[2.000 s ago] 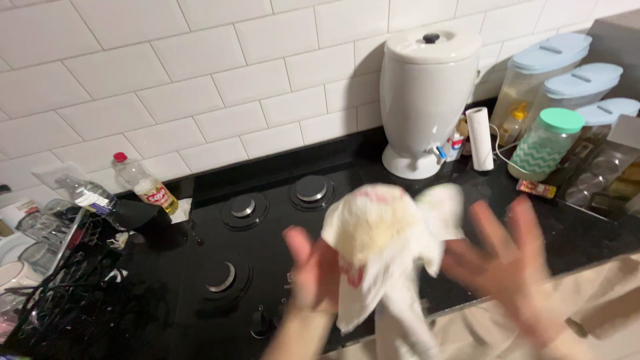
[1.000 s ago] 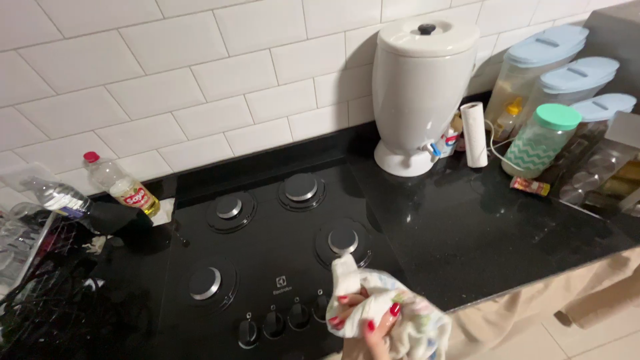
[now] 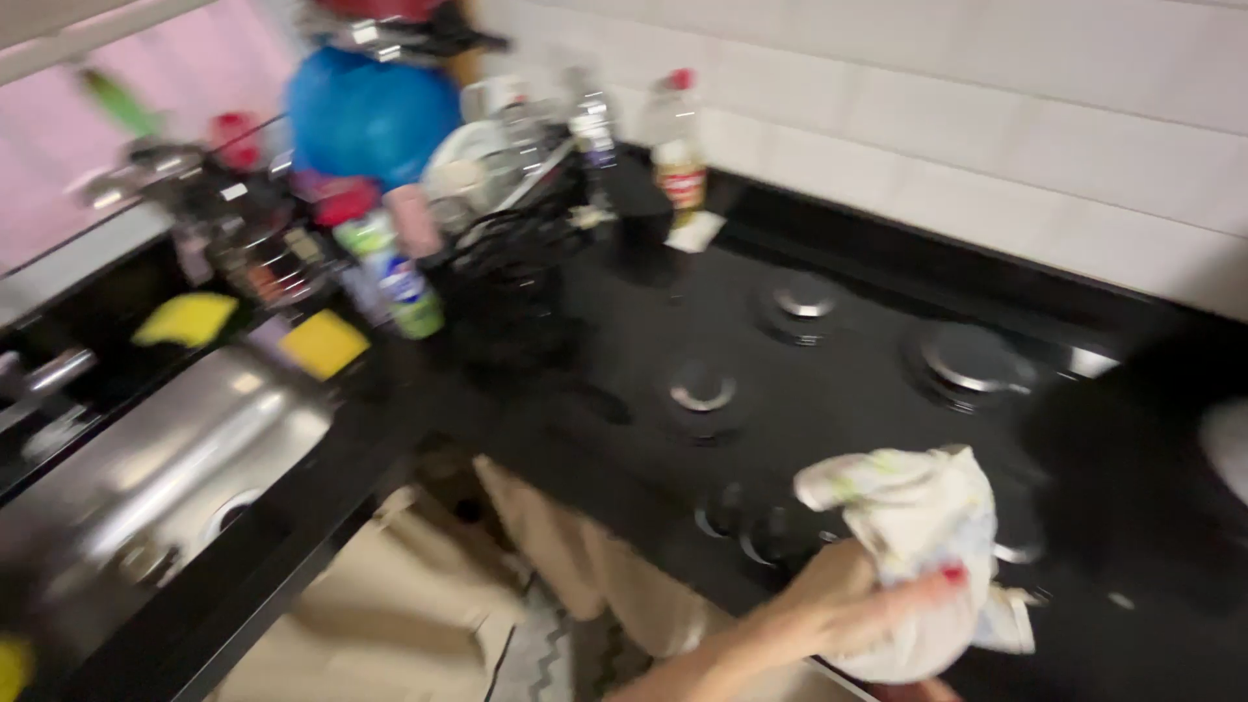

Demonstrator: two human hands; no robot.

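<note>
A crumpled white cloth with a faint coloured print (image 3: 921, 526) is held over the right front part of the black gas cooktop (image 3: 604, 429). My left hand (image 3: 858, 604), reaching in from the bottom with a red-painted nail showing, is closed around it. Skin at the bottom edge, under the cloth, looks like part of my right hand (image 3: 916, 691); its fingers cannot be made out. Cooktop knobs (image 3: 760, 536) lie just left of the cloth, with a back burner (image 3: 975, 359) beyond it. The whole view is blurred.
A steel sink (image 3: 195, 458) lies at the left, with yellow sponges (image 3: 324, 344) and a spray bottle (image 3: 405, 292) by its rim. Behind stand a dish rack with dishes (image 3: 478, 185), a blue bowl (image 3: 370, 112) and a red-capped oil bottle (image 3: 681, 156). Tiled wall at the back.
Two seconds ago both hands were apart around the loose cloth; one second ago it was bunched in a hand at the cooktop's front right. The view has swung left to the sink.
</note>
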